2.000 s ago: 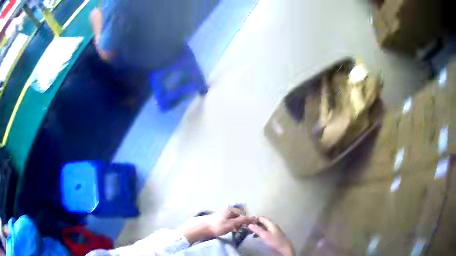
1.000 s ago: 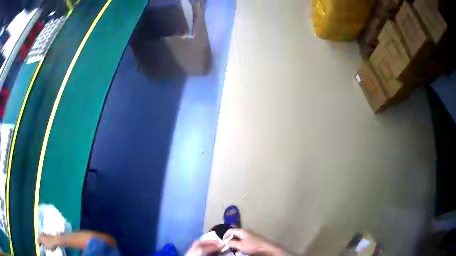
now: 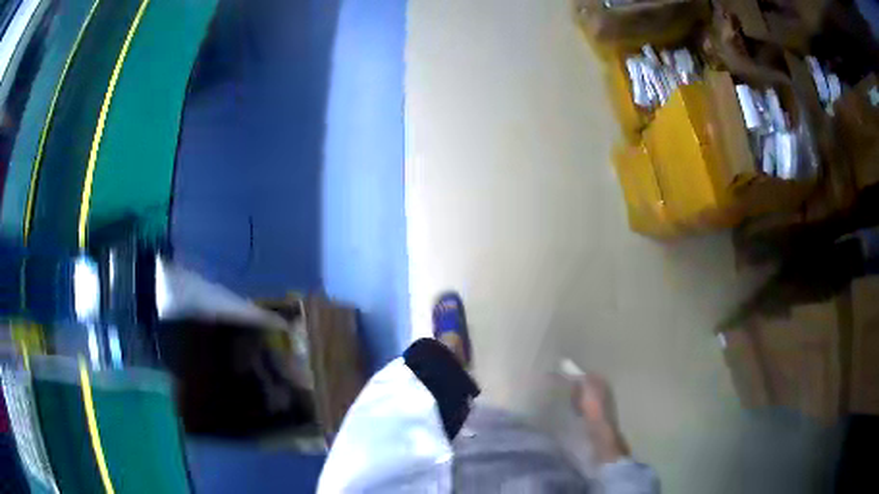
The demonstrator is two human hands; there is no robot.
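Observation:
A small white part (image 3: pixel 571 368) shows at the fingertips of my right hand (image 3: pixel 598 410), low and right of the middle, above the floor. The part is blurred and its shape cannot be told. My right hand is partly blurred, with its fingers closed on the part. My left hand is not visible. White and grey clothing with a black band fills the bottom middle, and one blue shoe (image 3: pixel 449 316) shows beyond it.
Open cartons (image 3: pixel 689 154) with white items inside stand at upper right, and brown cartons (image 3: pixel 795 357) below them. An open box (image 3: pixel 332 357) stands at left beside the green bench (image 3: pixel 145 125) with yellow lines. Pale floor (image 3: pixel 501 174) runs between.
My hands were together at the bottom; now my right hand is apart, further right, and my left hand is out of sight. The view has moved along the aisle, bringing the open cartons closer.

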